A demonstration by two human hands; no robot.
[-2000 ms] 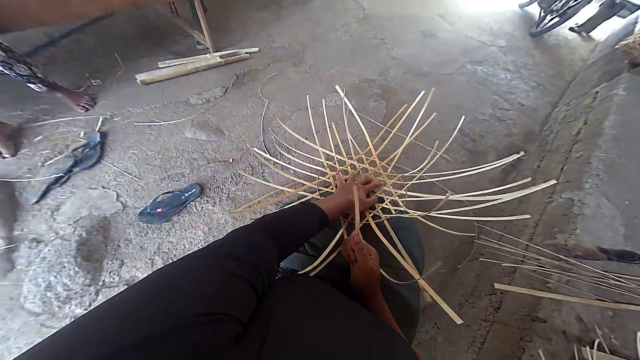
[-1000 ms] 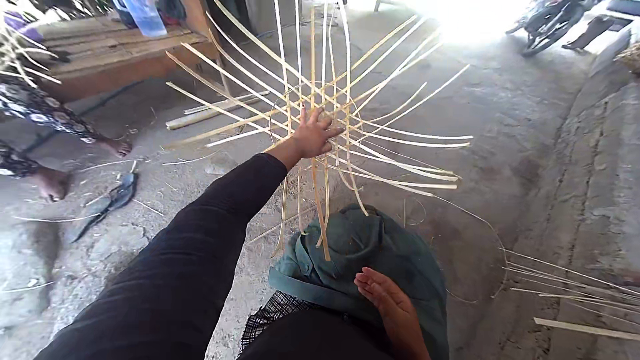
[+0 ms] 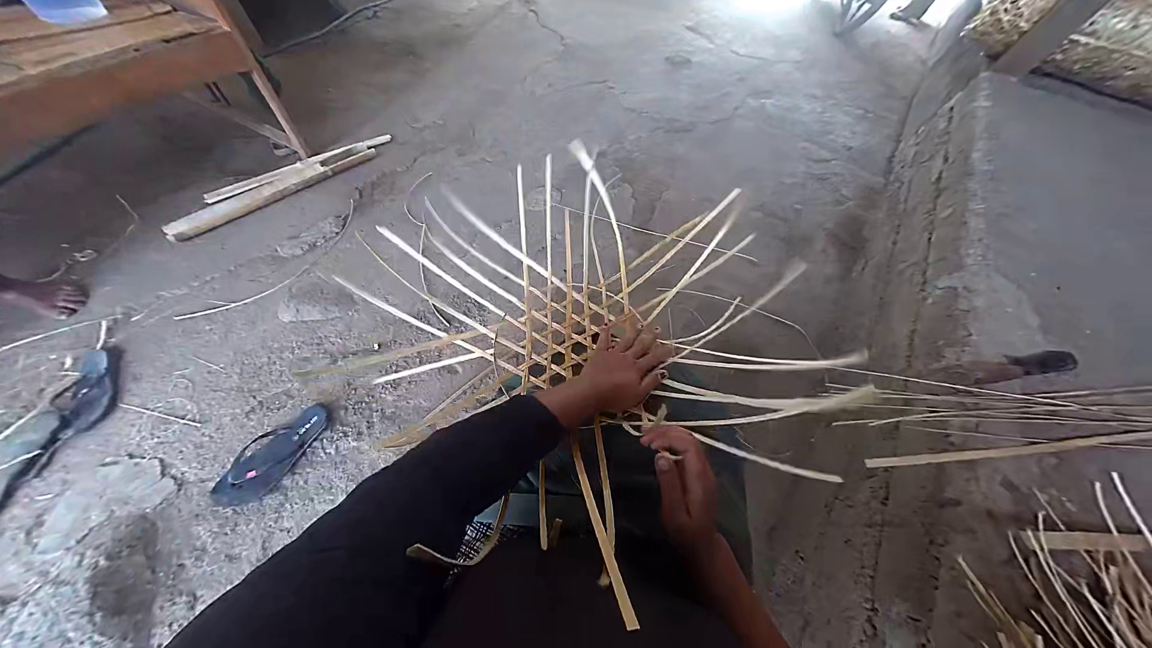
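Observation:
An open hexagonal weave of pale bamboo strips (image 3: 556, 333) lies over my lap, its long loose ends fanning out all around. Pressed flat on the right part of the weave, my left hand (image 3: 623, 371) has its fingers spread. Just below and to the right, my right hand (image 3: 682, 472) pinches a strip between thumb and fingers at the weave's lower right edge. Green cloth (image 3: 720, 486) covers my lap beneath the weave. One wide strip (image 3: 603, 531) hangs down toward me.
Dark flip-flops (image 3: 272, 454) lie on the rough floor at left, near another person's foot (image 3: 45, 295). Split bamboo pieces (image 3: 270, 193) rest by a wooden bench (image 3: 117, 67). Loose strips (image 3: 1008, 414) and a bundle (image 3: 1080, 576) lie at right, near a low concrete ledge (image 3: 1062, 234).
The weave has come down closer to my lap since one second ago. My right hand, then off the weave with nothing in it, now grips a strip at its edge.

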